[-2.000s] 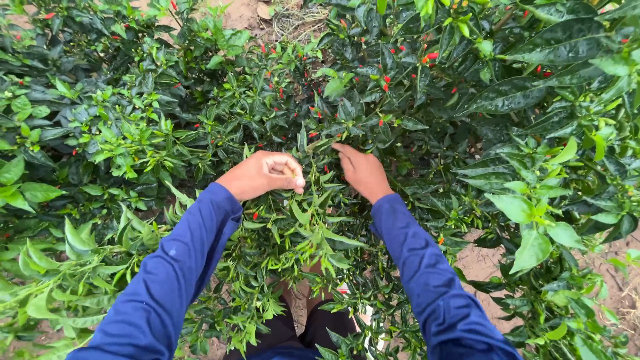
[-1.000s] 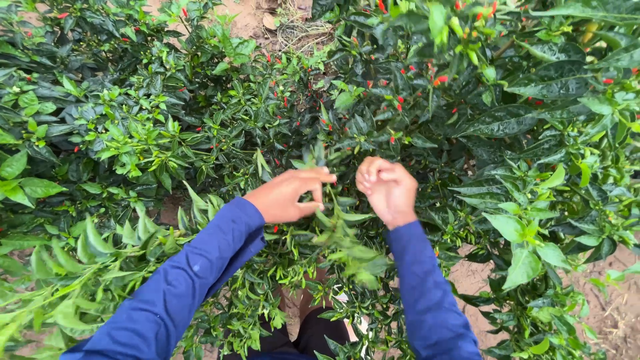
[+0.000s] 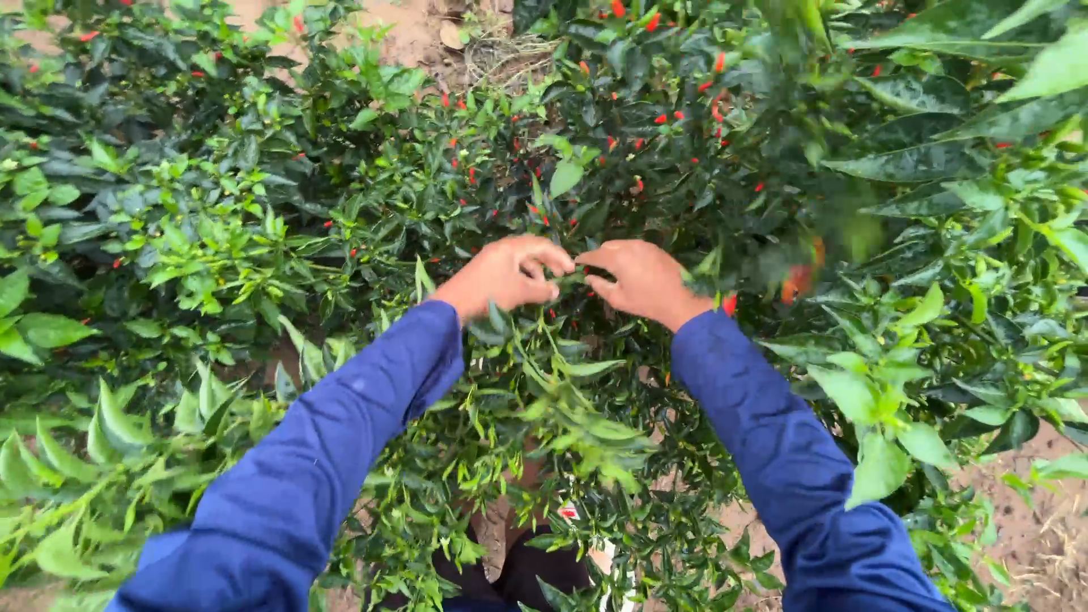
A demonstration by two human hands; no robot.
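Note:
My left hand [image 3: 510, 276] is near the middle of the view, its thumb and fingers curled around the tip of a green chili plant stem [image 3: 571, 277]. Facing it from the right, my right hand [image 3: 642, 280] has its fingertips at the same stem, almost touching the left ones; whether they pinch anything is too small to tell. Leafy chili shoots [image 3: 586, 425] hang below the hands, partly blurred. Small red chili peppers [image 3: 653, 22] dot the dark foliage beyond them. Both forearms are in blue sleeves.
Dense chili bushes [image 3: 221, 212] surround the hands. Large leaves [image 3: 926, 161] reach in at the right, close to the right arm. Bare soil with dry stalks [image 3: 501, 59] shows at the top, and more soil [image 3: 1037, 501] at lower right. A white and red object [image 3: 602, 557] lies partly hidden low down.
My right hand, apart from the left and raised a second ago, has come in to meet it at the stem. My left hand stays near the middle.

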